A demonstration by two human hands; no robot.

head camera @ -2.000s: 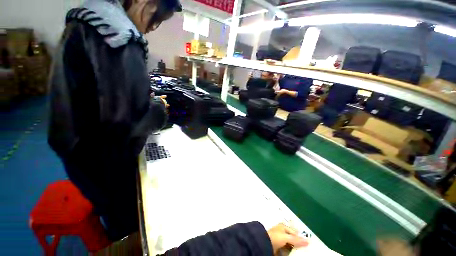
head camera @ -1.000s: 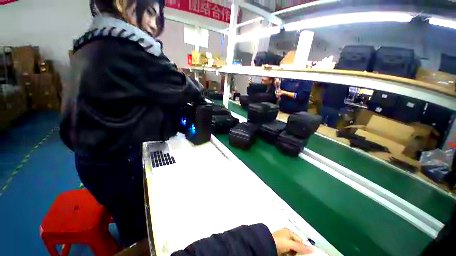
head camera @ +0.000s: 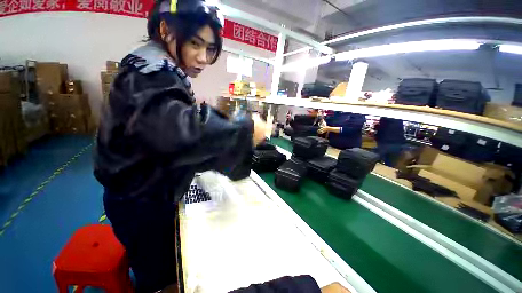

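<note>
My left hand (head camera: 334, 288) shows only as a sliver of skin past a dark padded sleeve (head camera: 280, 285) at the bottom edge, over the pale bench (head camera: 246, 234). Its fingers are cut off, so its grip and anything in it are hidden. My right hand is out of the picture. A white sheet with dark blocks (head camera: 197, 195) lies at the far left of the bench, partly covered by a pale blur.
A person in a dark jacket (head camera: 154, 131) stands at the bench's left, arm reaching across its far end. Black cased units (head camera: 291, 174) sit on the green conveyor (head camera: 320, 212) at the right. A red stool (head camera: 94, 252) stands lower left. A shelf (head camera: 400, 109) runs above.
The view has shifted left and up. My left hand has sunk almost out of the bottom edge. My blurred right hand has left view. The neighbour's arm has swung right; the blue-lit black unit no longer shows.
</note>
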